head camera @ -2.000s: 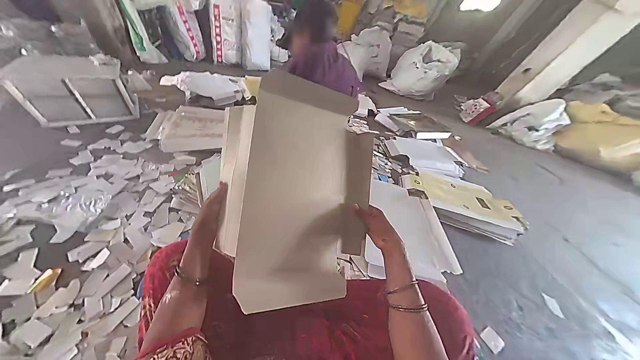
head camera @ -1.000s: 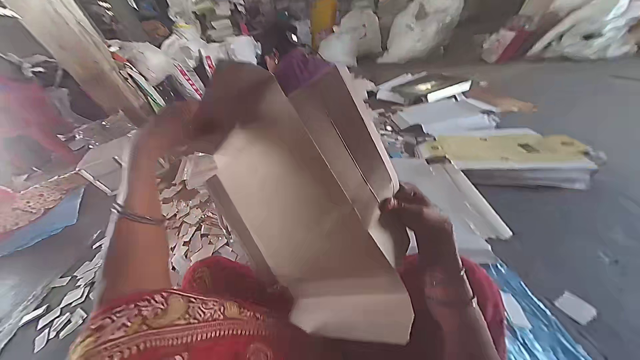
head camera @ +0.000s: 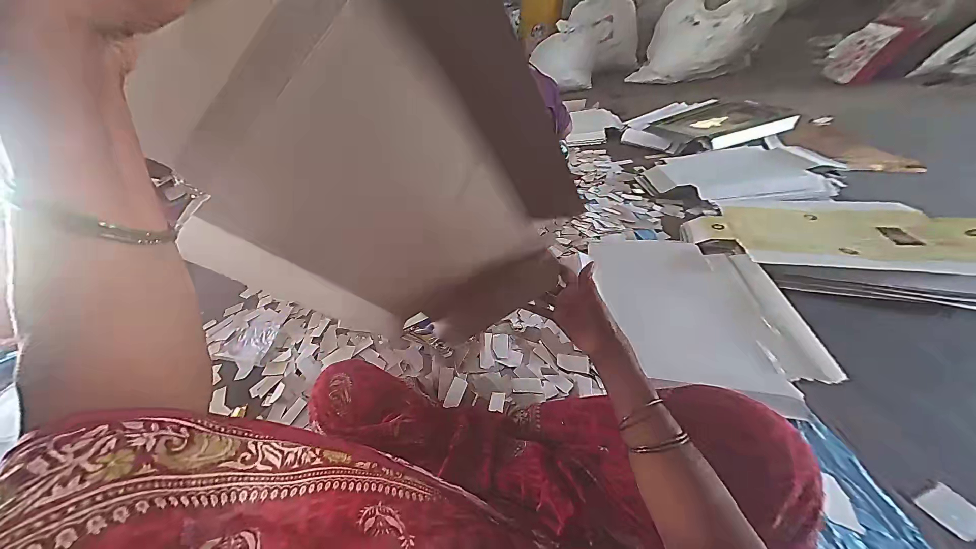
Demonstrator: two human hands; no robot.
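Observation:
A large brown cardboard sheet with folded flaps is raised and tilted in front of me, slightly blurred. My right hand is at its lower right corner; whether the fingers grip the corner cannot be told. My left hand is at the top left edge of the view, mostly cut off, beside the sheet's upper left part, and its fingers are hidden. Right of my right hand lies a stack of flat white-grey card sheets.
Small card scraps cover the floor ahead of my knees. Stacked yellow-and-white printed sheets lie at the right, with more white sheets behind them. White sacks stand at the back, and part of a person in purple shows behind the cardboard.
The cardboard was upright between both hands two seconds ago; it is now tilted and higher in view. My left arm has risen to the top left. The view has swung and come closer.

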